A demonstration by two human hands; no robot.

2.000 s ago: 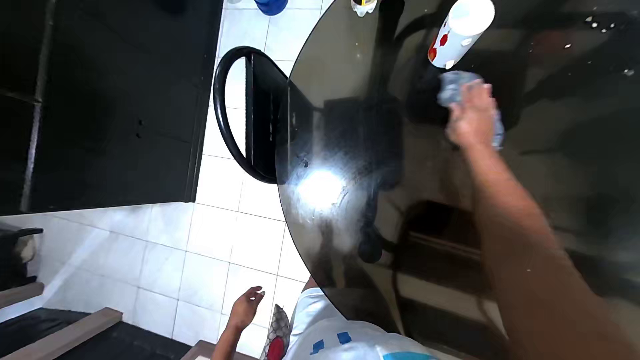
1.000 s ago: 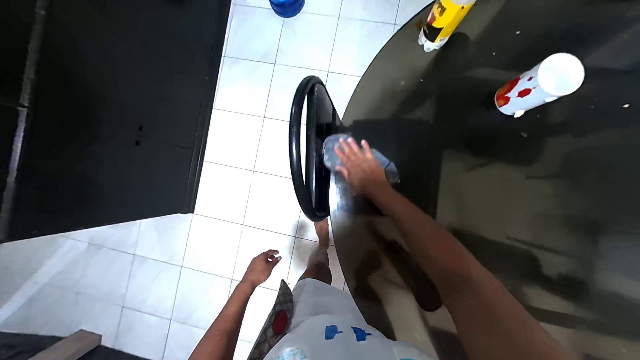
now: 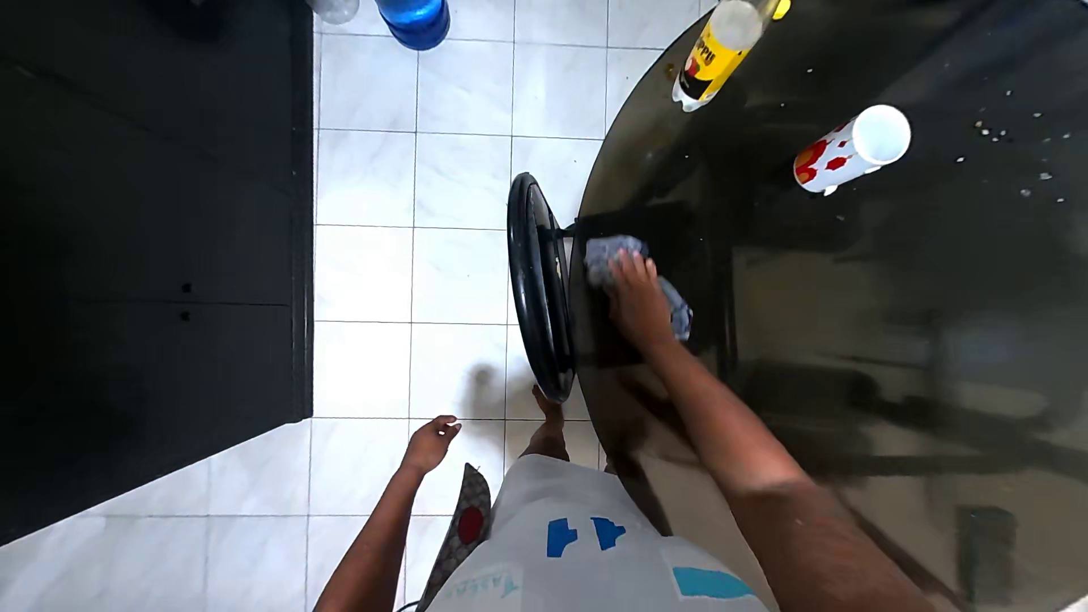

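Note:
My right hand (image 3: 637,299) presses a crumpled grey-blue cloth (image 3: 677,308) flat onto the dark, glossy tabletop (image 3: 799,280), close to its curved left edge. Part of the cloth sticks out past the fingertips and part beside the wrist. My left hand (image 3: 431,444) hangs over the tiled floor, left of the table, with nothing in it and its fingers loosely bent and apart. Farther up the table are a white cup with red marks (image 3: 837,155) and a plastic bottle with a yellow label (image 3: 718,58).
A black chair (image 3: 540,289) stands against the table's left edge. A large black cabinet (image 3: 153,255) fills the left side. On the floor at the top is a blue container (image 3: 415,21). Small white crumbs or drops (image 3: 1020,161) dot the table's upper right.
My right hand has moved with the cloth from beside the cup to the table's left edge, by the chair. The view has shifted.

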